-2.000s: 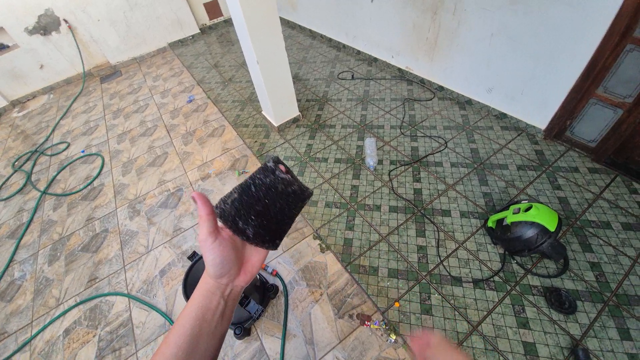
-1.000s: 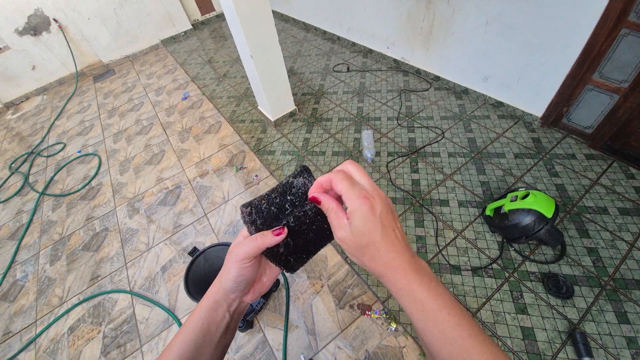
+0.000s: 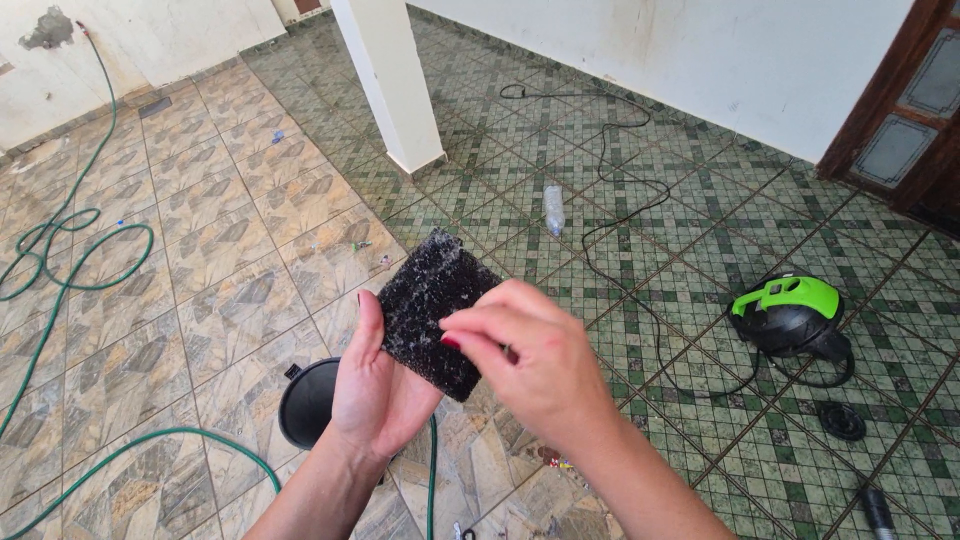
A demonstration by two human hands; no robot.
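A black foam filter pad (image 3: 431,315) with pale debris scattered over its surface lies across my left hand (image 3: 379,382), the thumb at its left edge. My right hand (image 3: 525,352) is over the pad's right side, thumb and forefinger pinched together at its surface; whether lint is between them cannot be told. Below and left of my left hand, a round black container (image 3: 309,405) stands on the beige tiles, partly hidden by my wrist.
A green hose (image 3: 105,281) loops over the left tiles. A white pillar (image 3: 394,90) stands ahead, a plastic bottle (image 3: 553,210) beyond the pad. At right lie a black and green appliance (image 3: 787,311) with its cord (image 3: 600,225), a round black part (image 3: 841,421) and a black tube (image 3: 876,511).
My right hand has come up from the lower edge to the pad and stayed at it. The pad has turned in my left hand, and its debris-covered face shows more.
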